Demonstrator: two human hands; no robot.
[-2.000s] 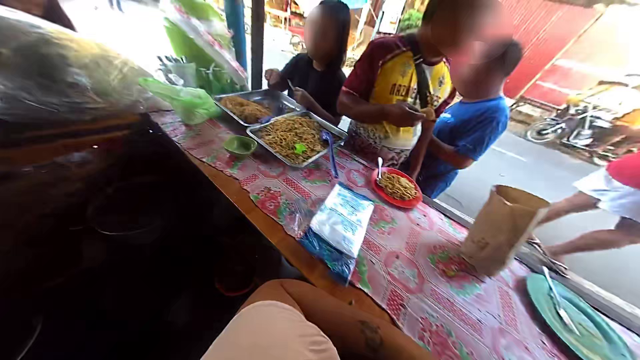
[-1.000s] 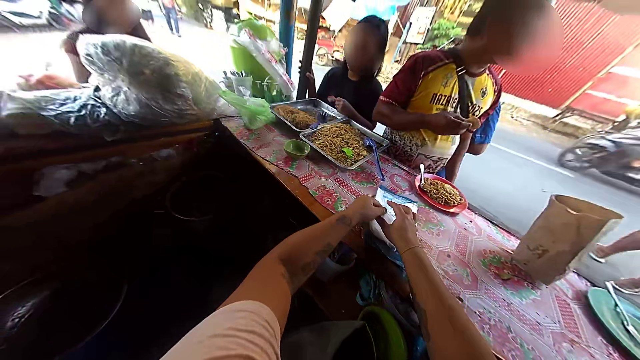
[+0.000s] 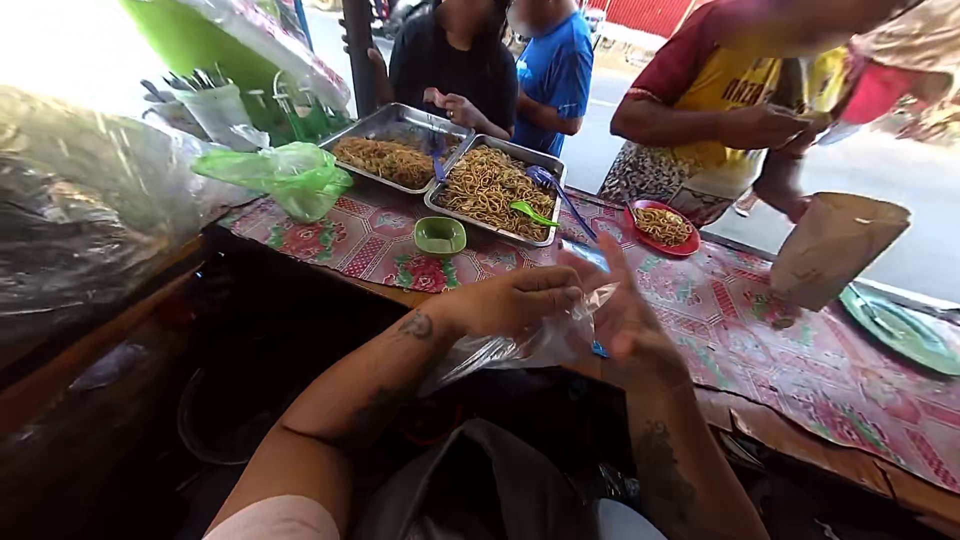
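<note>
Between my hands, over the table's near edge, hangs a clear plastic bag (image 3: 499,352). My left hand (image 3: 517,300) pinches its rim between thumb and fingers. Fingers spread and slightly blurred, my right hand (image 3: 626,322) is at the bag's other side; whether it grips the film is hard to tell. Behind them lies a blue-and-white packet (image 3: 585,256), mostly covered by my hands. Beyond is a metal tray of noodles (image 3: 495,187) with a green utensil (image 3: 534,214) and a blue spoon (image 3: 562,199). Another tray of thinner noodles (image 3: 390,161) adjoins it.
A green bowl (image 3: 440,236) and a green plastic bag (image 3: 292,180) are at left. To the right are a red plate of noodles (image 3: 664,227), a brown paper bag (image 3: 836,251) and a green plate (image 3: 900,330). Several people stand across the table; one has a hand by the paper bag.
My hands were together at the white packet a second ago; now a clear bag hangs between them. The person in blue shows again between the others. The view has shifted closer to the trays.
</note>
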